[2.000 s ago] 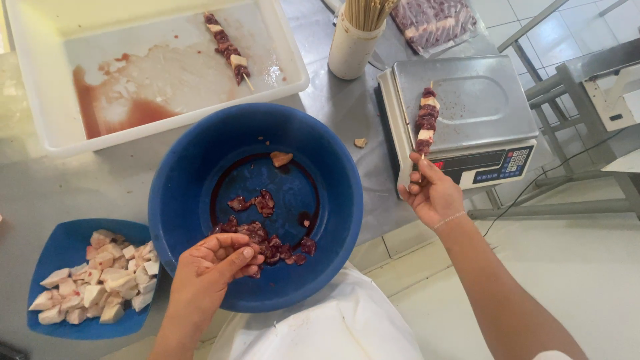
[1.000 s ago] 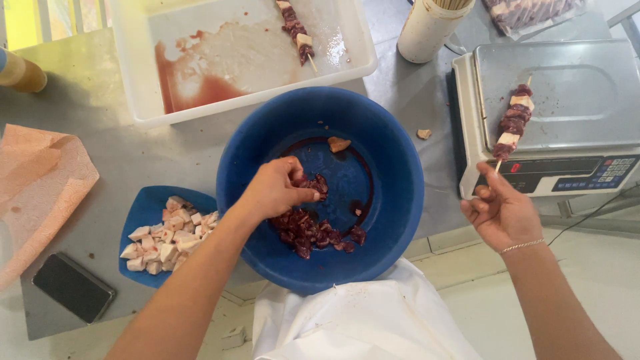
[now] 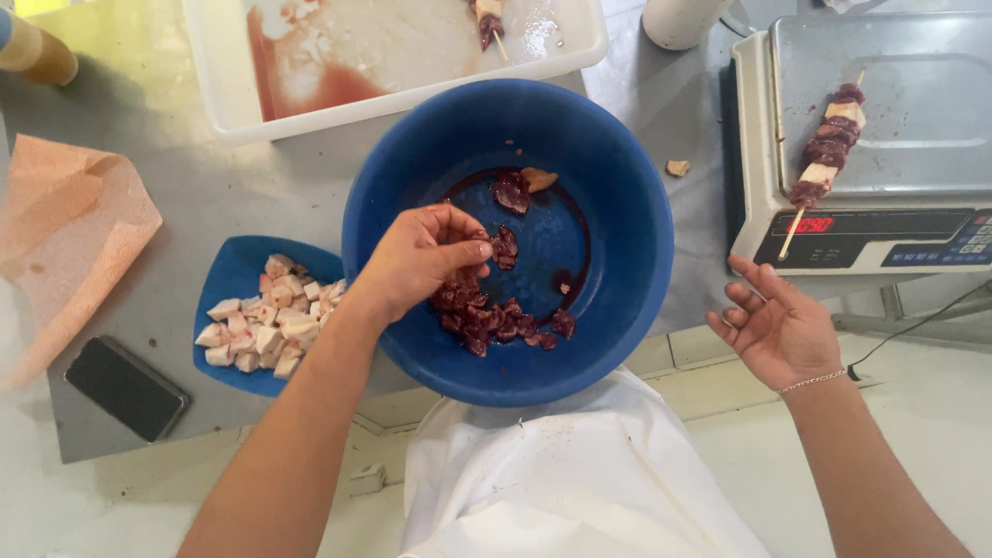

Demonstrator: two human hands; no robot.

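My left hand is over the blue plastic basin, thumb and fingers pinching a piece of dark red meat. More dark meat pieces lie below the hand on the basin's floor. A skewer of dark meat and pale chunks rests on the digital scale, its bare stick end over the lit display. Just below the scale's front edge my right hand is held palm up, fingers apart, with nothing in it. Left of the basin, a blue dish holds pale cubes.
Behind the basin stands a white tray with reddish liquid and another skewer. A white container is at the top. A phone, orange-toned paper and a bottle are at left. A small scrap lies between basin and scale.
My right hand has let go of the skewer, which now lies on the scale, and has drawn back below it. My left hand has lifted a piece of meat off the pile. The view has shifted.
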